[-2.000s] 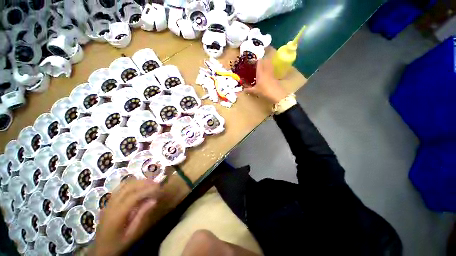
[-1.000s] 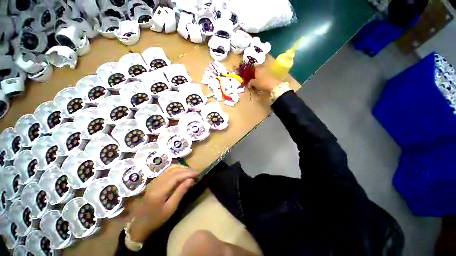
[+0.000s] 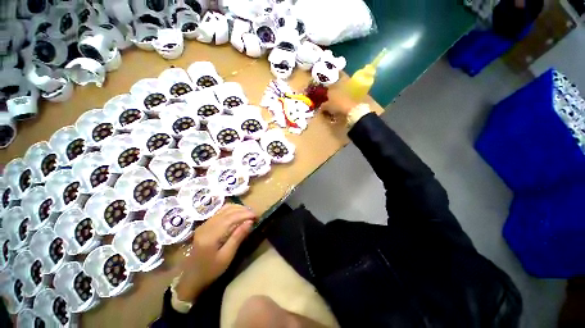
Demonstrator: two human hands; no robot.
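My right hand is at the pile of red wired parts, its fingers low beside them; whether it grips any is too small to tell. The yellow-and-red plier handles lie on a pile of small white plastic pieces just left of the red parts. My left hand rests at the board's front edge by the near row, fingers together and bent; its palm is hidden. White camera housings stand in tight rows, each with a black face plate ringed by pale spots.
A yellow bottle stands just behind my right hand. A loose heap of white housings lies along the back. A clear plastic bag is at the back on the green tabletop. Blue-covered bins stand on the floor at right.
My left hand has moved right, off the near housings to the board's edge. My right hand stays at the red parts, which look less bunched than two seconds ago. The view has shifted slightly.
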